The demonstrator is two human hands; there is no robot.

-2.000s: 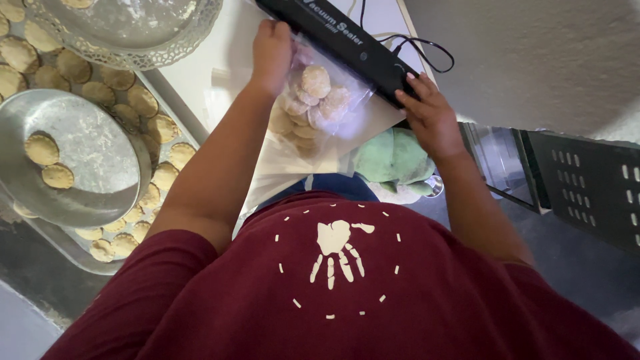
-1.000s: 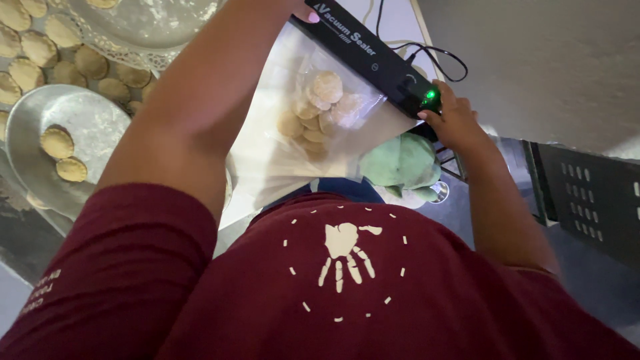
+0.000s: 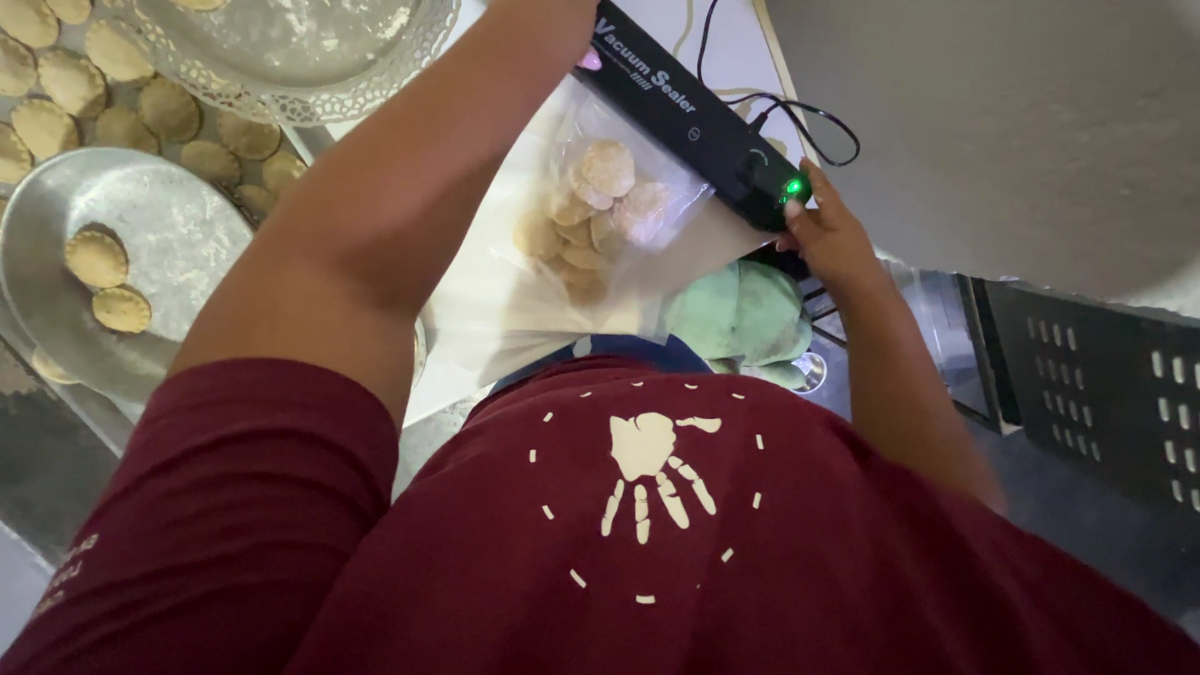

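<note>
A black vacuum sealer [image 3: 689, 117] lies diagonally on the white table, a small green light glowing at its right end. The top edge of a clear plastic bag [image 3: 562, 141] meets the sealer's near side, and several round, flat pastries [image 3: 581, 220] lie inside the bag. My left hand [image 3: 591, 56] is at the sealer's left end; only a fingertip with a pink nail shows clearly, the rest lies beyond the frame or behind the wrist. With thumb and fingers, my right hand [image 3: 820, 225] holds the right end of the sealer beside the light.
At the left, a metal pan [image 3: 178, 244] holds two pastries, next to a tray of round pastries [image 3: 122, 127]. A silver platter with a pierced rim [image 3: 347, 108] stands above them. A black cable [image 3: 797, 108] loops behind the sealer. Green cloth [image 3: 736, 314] hangs near the table edge.
My left hand has left the bag for the far left end of the sealer. My right hand has shifted to the sealer's right end, where a green light is now lit.
</note>
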